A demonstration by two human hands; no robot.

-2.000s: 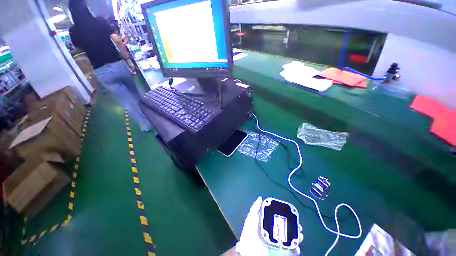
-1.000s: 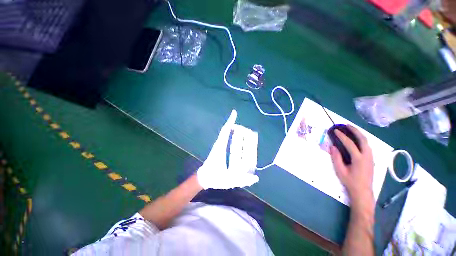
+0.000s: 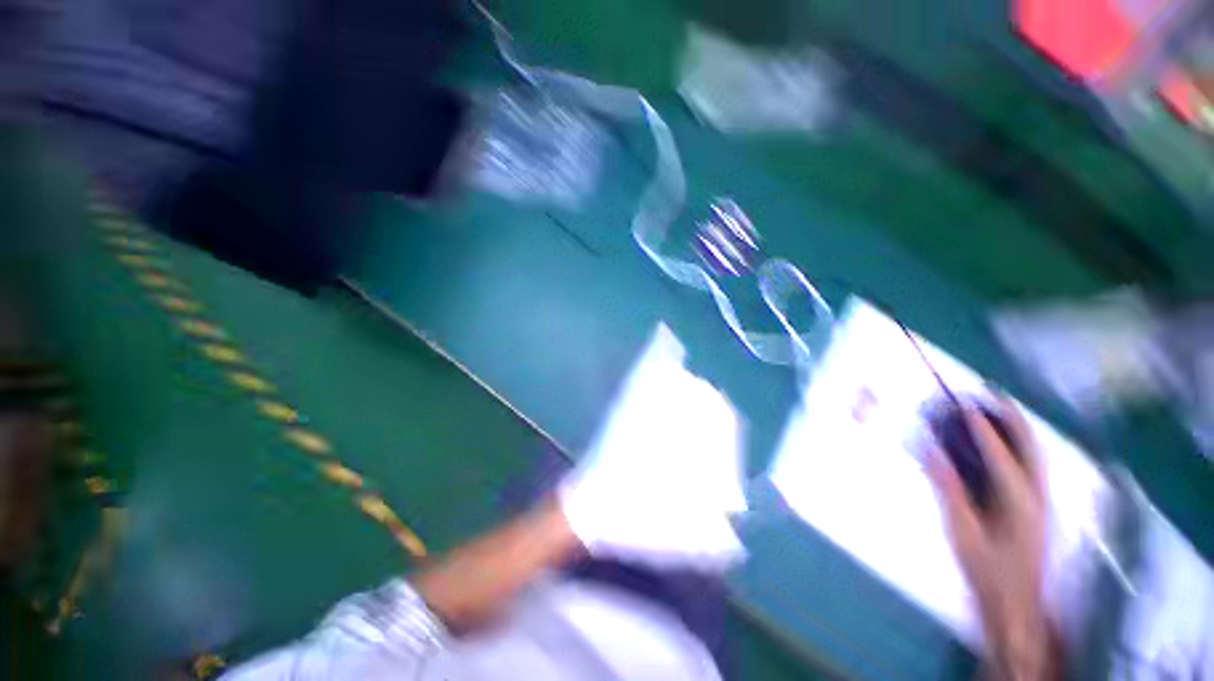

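The frame is strongly blurred. My left hand [image 3: 646,466], in a white glove, is at the bench's front edge and holds the white device unit [image 3: 706,446]; glove and unit merge into one white shape. My bare right hand [image 3: 996,512] lies over the dark computer mouse [image 3: 969,446]. The mouse stands on the white instruction sheet [image 3: 852,486], which shows a small coloured picture. The white cable [image 3: 662,173] winds over the bench and loops beside the sheet. Whether its plug sits in the unit cannot be told.
A small striped metallic part [image 3: 727,240] lies by the cable. Clear plastic bags lie farther back [image 3: 759,83] and beside the dark computer case [image 3: 333,133]. Another bag [image 3: 1085,346] and white papers [image 3: 1172,585] are at the right. Red sheets [image 3: 1078,33] are at the top right.
Since one second ago the view has blurred and shifted, so the bench things appear a little lower and farther right. The left hand still holds the unit; the right hand is still on the mouse.
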